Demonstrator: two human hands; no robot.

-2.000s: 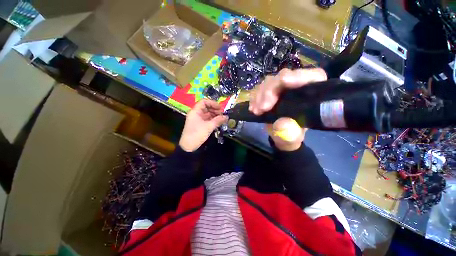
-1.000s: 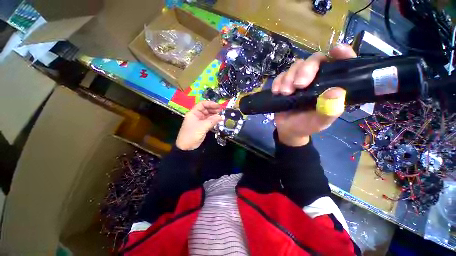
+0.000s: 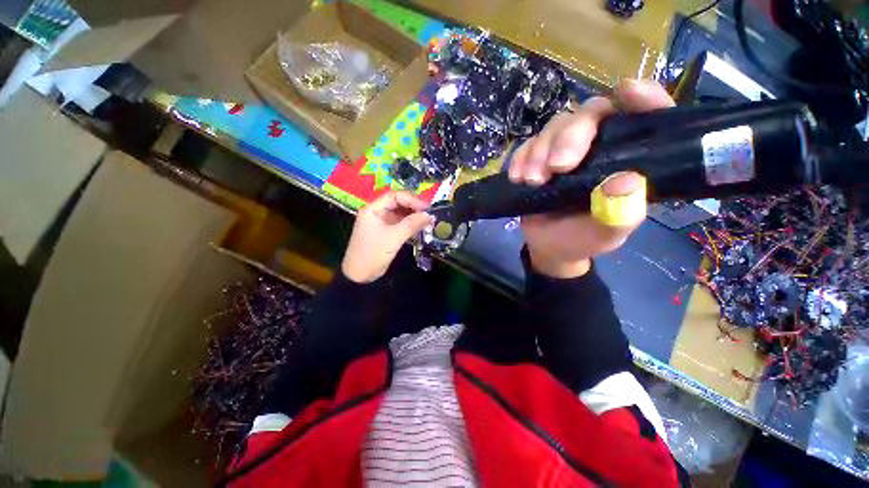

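Observation:
My left hand (image 3: 383, 233) holds a small round black-and-silver motor unit (image 3: 444, 238) at its right edge between thumb and fingers, above the bench's front edge. My right hand (image 3: 572, 181) is closed around a thick black electric screwdriver (image 3: 667, 157) with a pale label, held nearly level. Yellow tape wraps my right thumb. The screwdriver's nose points left and meets the upper part of the unit beside my left fingertips. The contact point and any screw are too small to tell.
Behind the hands lies a heap of black parts (image 3: 486, 110), with an open carton (image 3: 348, 133) holding a bag of brassy bits to its left. Wired assemblies (image 3: 781, 295) are heaped at right. A large carton (image 3: 105, 315) with dark wired parts stands lower left. The screw feeder is partly hidden behind the screwdriver.
The screwdriver first drew back to the right, uncovering the unit, then moved slightly left and its nose came down to the unit again. My left hand keeps its hold and has barely moved.

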